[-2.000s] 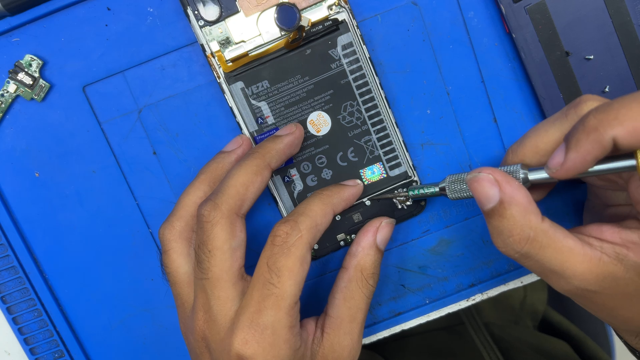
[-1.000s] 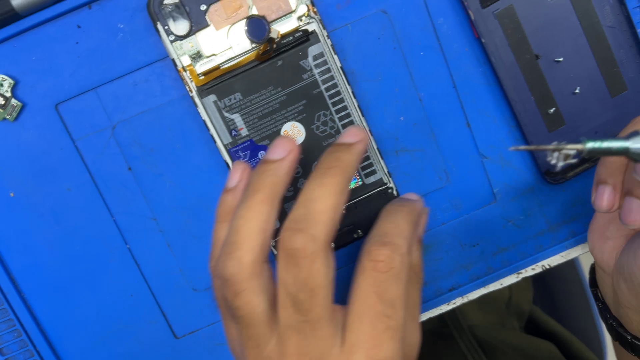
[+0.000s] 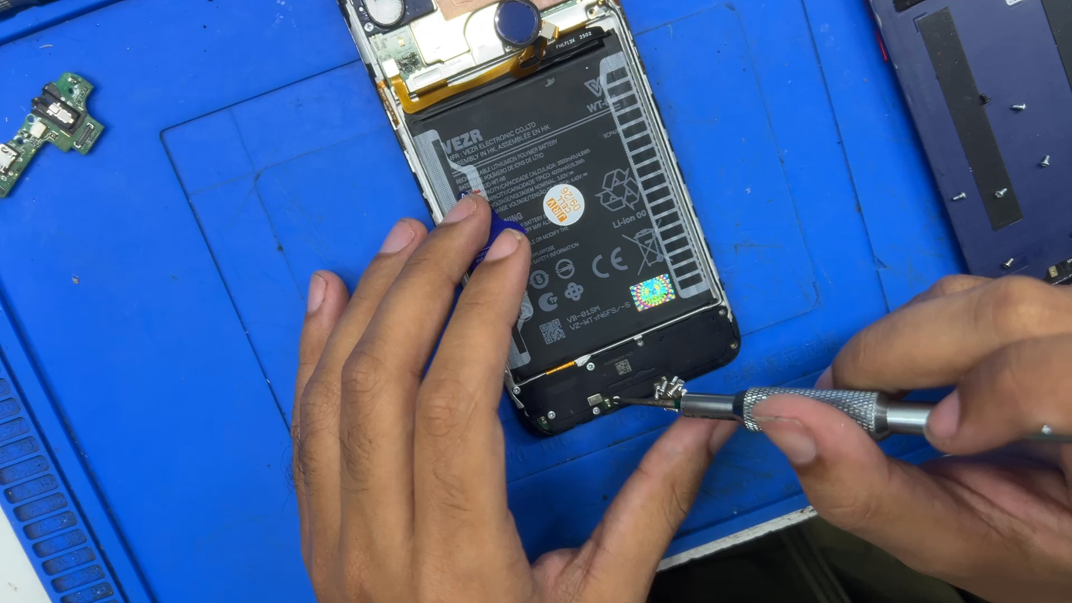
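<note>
An opened smartphone (image 3: 569, 209) lies on a blue repair mat, its black battery (image 3: 502, 184) uncovered. Fingertips of my left hand (image 3: 427, 402) rest on the battery's left side and the phone's edge; the thumb is below the phone's lower end. My right hand (image 3: 921, 419) grips a metal precision screwdriver (image 3: 808, 408) from the right. Its thin tip reaches the black bottom cover (image 3: 636, 368), beside a small screw place. Several tiny screws (image 3: 670, 389) cling in a clump to the shaft near the tip. Whether the tip sits in a screw head, I cannot tell.
A small green circuit board (image 3: 63, 117) lies on the mat (image 3: 209, 335) at the far left. At the upper right is a dark blue phone back cover (image 3: 946, 109), with loose screws (image 3: 1001, 193) on it. The mat's slotted tray part (image 3: 42, 502) is at the lower left.
One second ago the screwdriver was off to the right, by the back cover; now its tip is at the phone's bottom end. Two seconds ago it was at the bottom cover's right corner.
</note>
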